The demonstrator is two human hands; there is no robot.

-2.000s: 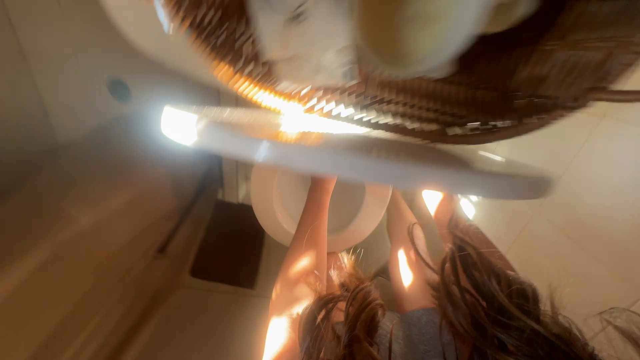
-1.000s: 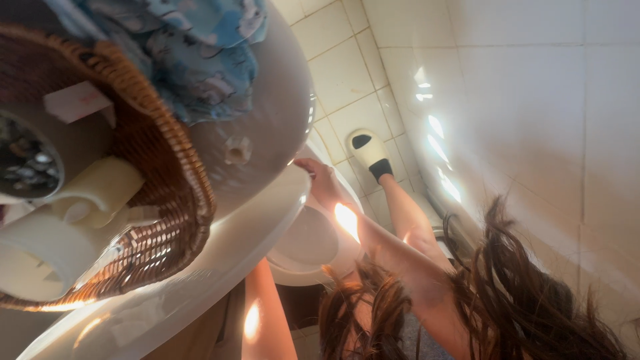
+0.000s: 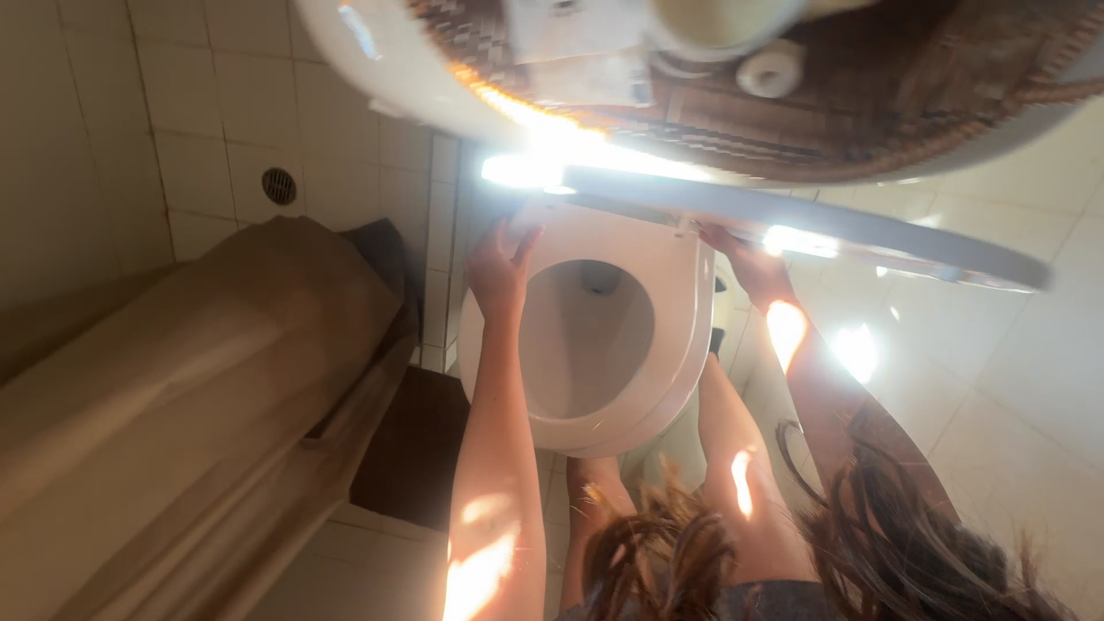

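Below me a white toilet bowl with its seat (image 3: 681, 362) lies in the middle of the view. The raised toilet lid (image 3: 828, 224) stands edge-on behind it, partly washed out by glare. My left hand (image 3: 504, 267) is at the rear left of the seat, thumb and fingers apart, with its fingertips blurred in the light. At the rear right, by the hinge (image 3: 681, 226), my right hand (image 3: 750, 263) reaches its fingers to the seat's back corner, under the lid; whether they grip anything is unclear.
Above the lid, a wicker basket (image 3: 862, 138) holding a roll and containers sits on the cistern (image 3: 345, 52). A beige curtain (image 3: 216, 345) hangs at the left, beside a dark mat (image 3: 414, 448). A round floor drain (image 3: 279, 185) lies at the upper left.
The view has swung back from the right side of the toilet. My left hand, hidden one second ago, now shows at the seat's rear left.
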